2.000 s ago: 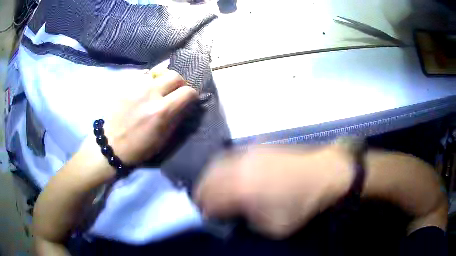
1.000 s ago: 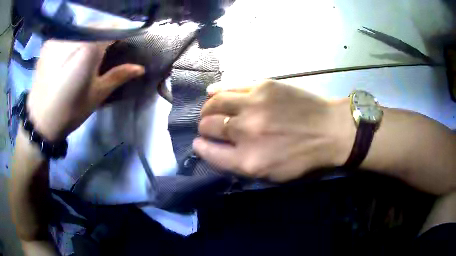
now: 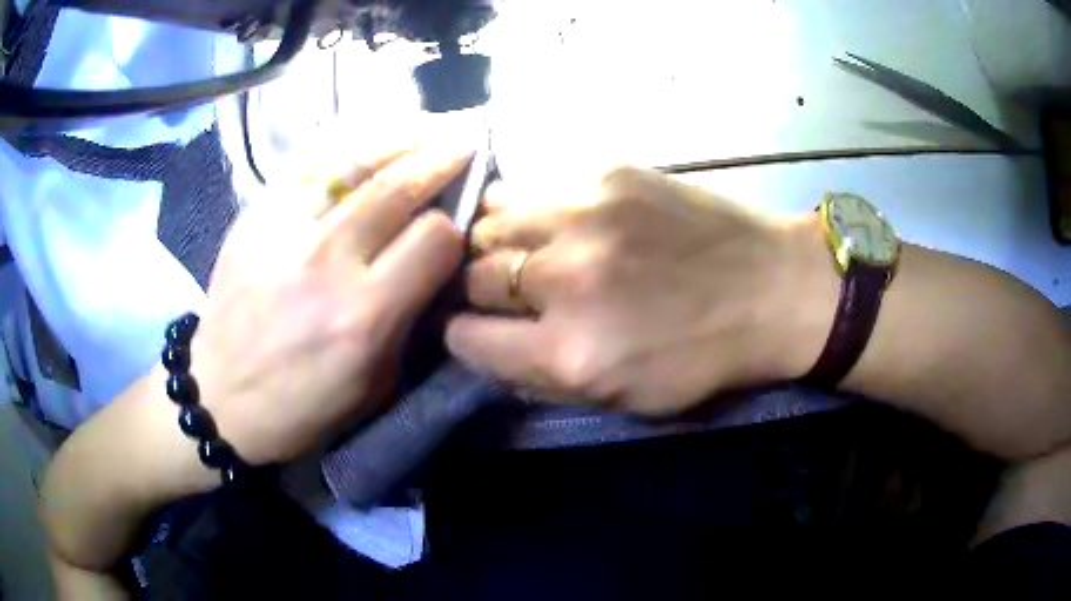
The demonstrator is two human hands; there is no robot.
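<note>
Dark herringbone cloth [image 3: 405, 434] lies under and between my hands and hangs over the table's front edge. A narrow pale strip of cloth [image 3: 472, 194] shows between my fingertips, just below the small dark machine part [image 3: 455, 80]. My left hand [image 3: 311, 299], with a black bead bracelet, lies on the cloth with its fingers pointing to that strip. My right hand [image 3: 622, 294], with a ring and a watch, has its fingers curled on the cloth, close beside my left fingertips. Its fingertips are partly hidden. White lining [image 3: 88, 252] spreads at the left.
Dark pointed tweezers or snips [image 3: 922, 96] lie on the white table [image 3: 705, 82] at the right. A dark-edged item [image 3: 1057, 164] is cut off by the right rim. A blurred black cable [image 3: 153, 100] crosses the upper left, close to the camera.
My left hand has moved right and down from the upper left onto the cloth beside my right hand. My right hand has come up from lower down and stays near its place of a second ago.
</note>
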